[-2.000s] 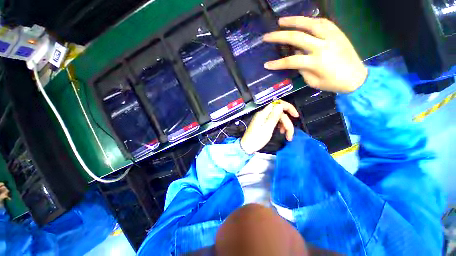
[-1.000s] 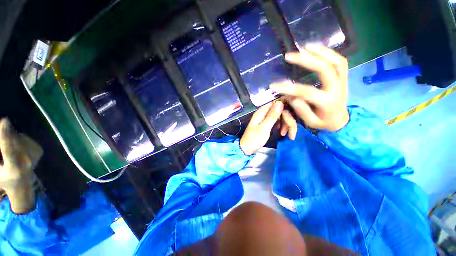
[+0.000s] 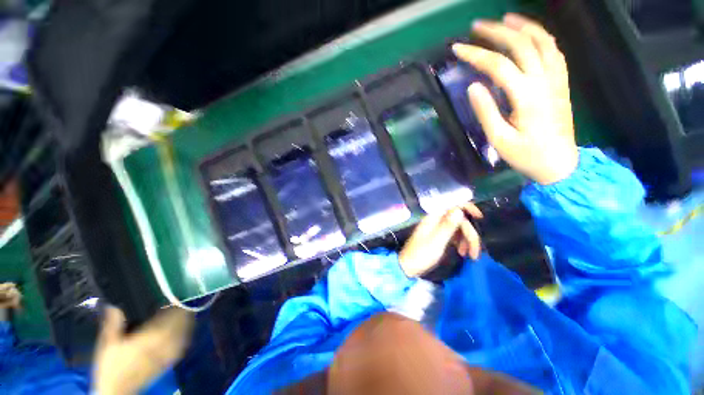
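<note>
A black phone tray [image 3: 336, 181] lies on the green mat, with phones side by side in its slots. The phone [image 3: 424, 150] in the fourth slot from the left shows a greenish upper screen and a bright lower end. The phone [image 3: 472, 104] in the rightmost slot is partly behind my right hand. My left hand [image 3: 440, 241] is at the fourth phone's lower end, fingers bent together; any plug in them is too blurred to see. My right hand [image 3: 529, 100] is raised over the rightmost slot, fingers apart and empty.
White cord [image 3: 143, 224] loops over the mat's left end from a blurred white block [image 3: 137, 116]. Another person's blurred hand [image 3: 143, 351] is at the lower left, and part of another [image 3: 9, 296] shows at the left edge. Dark trays [image 3: 506, 235] are below the bench edge.
My right hand has moved up and away from my left hand to the rightmost slot. The fourth phone's screen has changed from text to greenish. The neighbour's hand has moved right and down.
</note>
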